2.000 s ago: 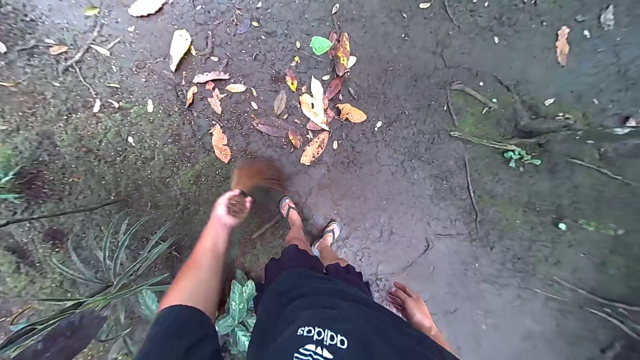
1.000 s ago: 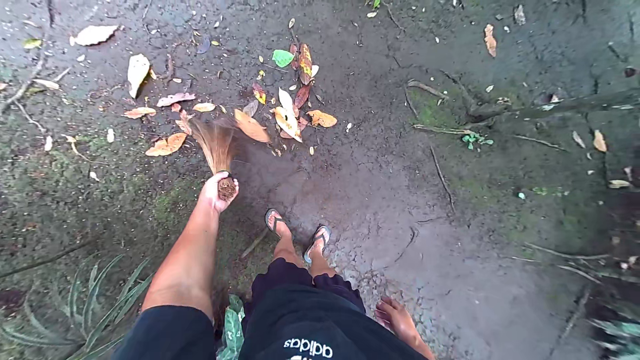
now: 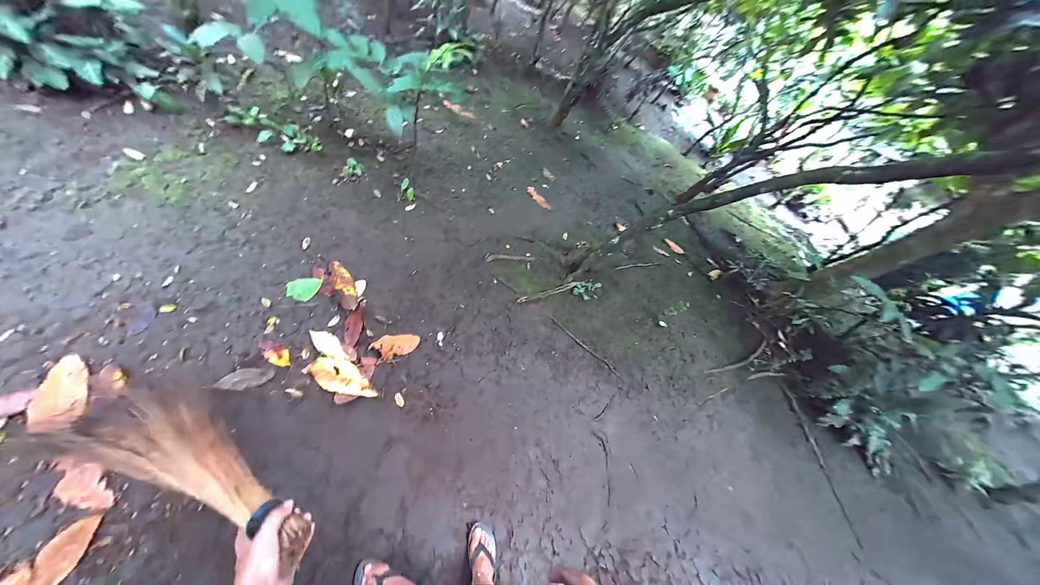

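At the lower left, my left hand (image 3: 264, 546) is closed around the bound handle of a hand broom (image 3: 183, 455) with fine brown bristles. A dark band circles the broom just above my fingers. The bristles fan out to the upper left, blurred, over and beside large fallen leaves (image 3: 59, 394). A cluster of yellow, orange and red leaves (image 3: 340, 375) lies on the soil to the right of the bristles, apart from them. Only a small part of my right hand (image 3: 573, 577) shows at the bottom edge; its fingers are mostly cut off.
My feet in flip-flops (image 3: 482, 552) stand on dark, damp soil. Leafy plants (image 3: 349, 69) grow at the upper left. A slanting tree branch (image 3: 853, 175) and shrubs (image 3: 902, 382) line the right side. Thin roots and twigs (image 3: 585, 348) lie on the ground.
The view has tilted up and now takes in plants and branches. The broom's bristles, which pointed up toward the leaves, now fan to the left across the leaves there.
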